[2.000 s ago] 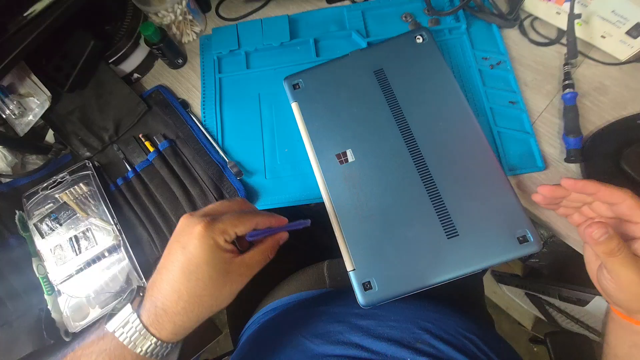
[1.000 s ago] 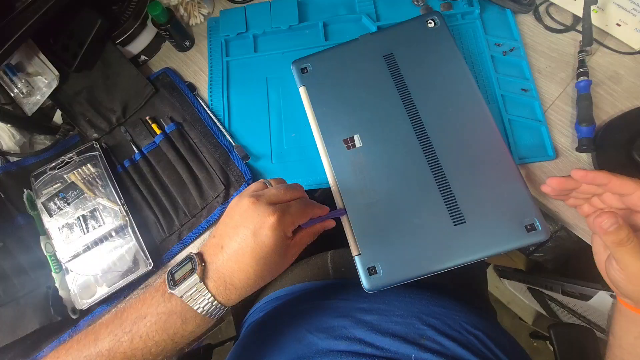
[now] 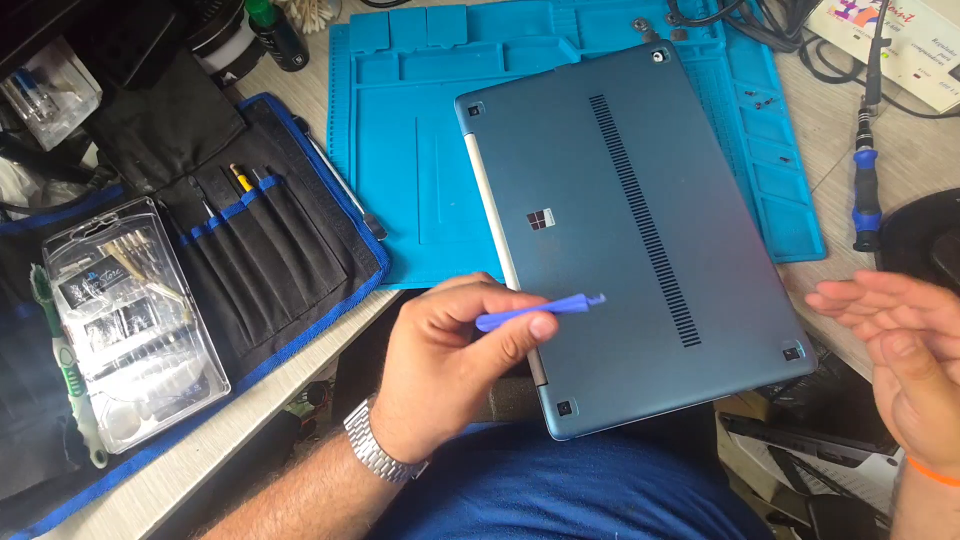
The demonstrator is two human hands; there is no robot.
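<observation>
A blue laptop [image 3: 600, 240] lies with its underside up, a long vent and a sticker on it, partly on a blue silicone work mat [image 3: 405, 180] and partly over my lap. Between thumb and fingers, my left hand [image 3: 457, 352] grips a blue plastic pry tool [image 3: 536, 310] above the laptop's hinge-side edge; its tip points right over the underside. My right hand [image 3: 900, 352], palm turned in and fingers extended, holds nothing beside the laptop's right edge. Whether its fingertips touch the case, I cannot tell.
At left, a black tool roll [image 3: 262, 270] carries a clear plastic case [image 3: 135, 322] and a green-and-white toothbrush [image 3: 71, 375]. A blue-handled screwdriver [image 3: 866, 187] lies at right. Small screws [image 3: 761, 103] sit in the mat's compartments. Cables [image 3: 772, 22] and a white voltage regulator [image 3: 900, 52] are at upper right.
My left hand has moved from beside the laptop's hinge edge to over it, with the blue pry tool turned to show its hooked tip. My right hand remains by the right edge.
</observation>
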